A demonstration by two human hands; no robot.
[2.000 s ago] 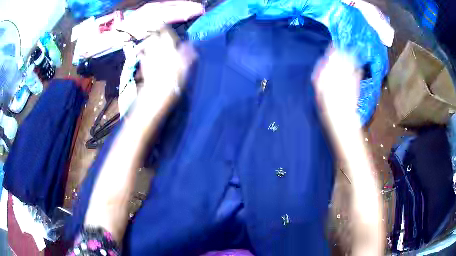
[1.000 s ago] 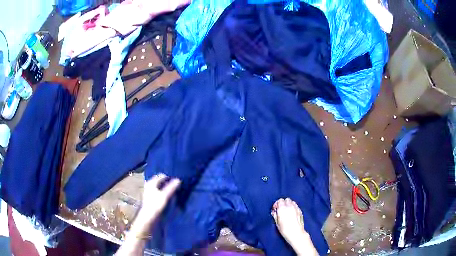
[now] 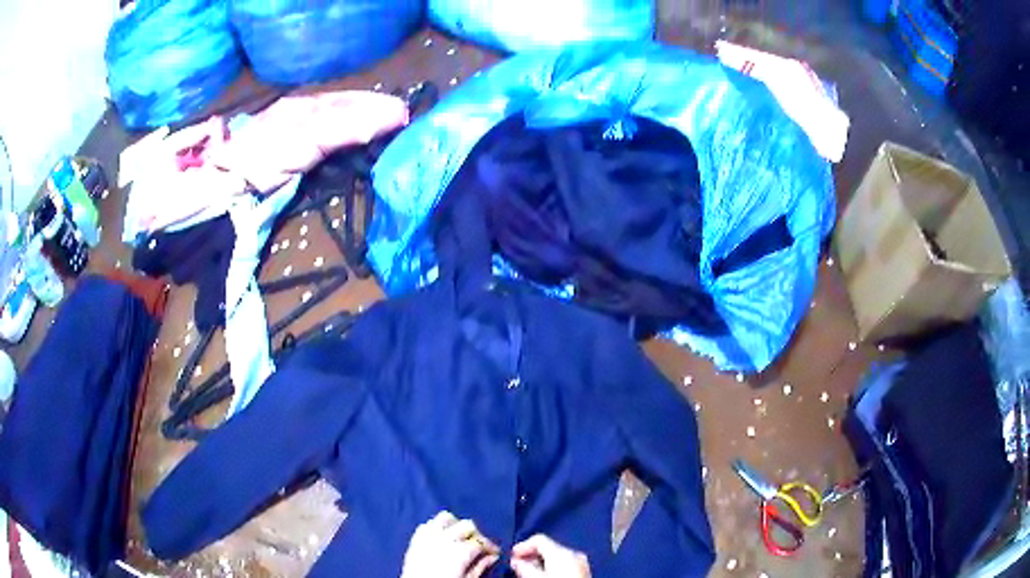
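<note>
A navy long-sleeved jacket (image 3: 441, 395) lies front up on the brown table, its collar towards the open blue bag and one sleeve spread to the left. Small shiny buttons run down its front. My left hand (image 3: 450, 549) and my right hand (image 3: 550, 558) are close together at the bottom edge of the picture, fingers pinching the two front edges near the lower opening. The jacket's hem and my wrists are cut off by the picture's edge.
The open blue bag (image 3: 779, 226) holds dark garments behind the jacket. Black hangers (image 3: 203, 395) and a pink garment (image 3: 322, 130) lie left. Folded navy stacks lie left (image 3: 68, 418) and right (image 3: 949, 440). Scissors (image 3: 782, 508) and a cardboard box (image 3: 904, 260) are right.
My hands have come together at the jacket's front, and its front edges, apart before, now meet. The view has tilted up, showing more blue bags at the back.
</note>
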